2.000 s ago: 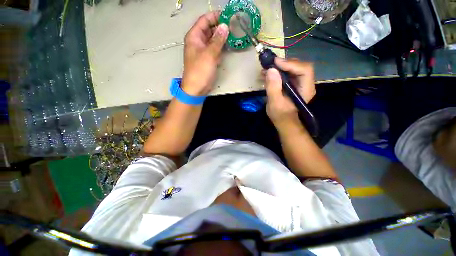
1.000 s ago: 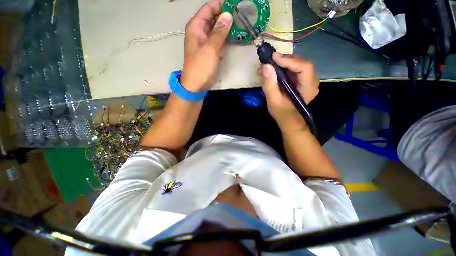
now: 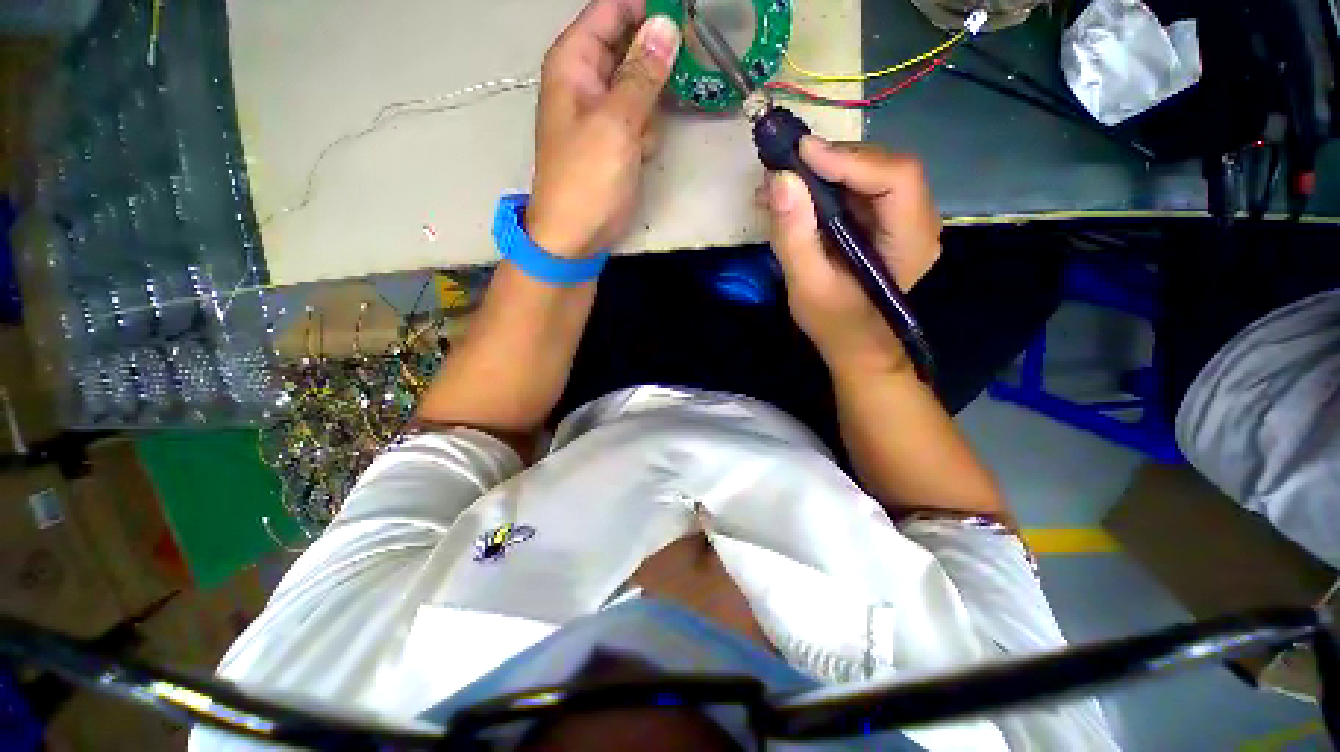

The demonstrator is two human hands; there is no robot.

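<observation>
My left hand [image 3: 595,140], with a blue wristband, grips the left edge of a green ring circuit board [image 3: 717,91] over the pale work board [image 3: 382,176]. The board's top is cut off by the frame edge. My right hand [image 3: 860,243] holds a black soldering iron [image 3: 867,279]. Its metal shaft crosses the ring from the lower right; where the tip touches is unclear. A yellow and a red wire [image 3: 838,103] run right from the ring to a small white connector [image 3: 974,22]. A thin silvery strand [image 3: 397,106] runs from near my left hand across the work board.
A clear blister tray [image 3: 169,353] lies at the left. A tangled heap of wired assemblies [image 3: 346,411] is beside my left forearm. A white crumpled wipe [image 3: 1129,62] and a round dish [image 3: 1014,12] are at the upper right. Another person's grey sleeve [image 3: 1271,419] is at the right edge.
The ring board and both hands have shifted slightly up in the picture, so more of the board's top is cut off. Both hands keep their hold.
</observation>
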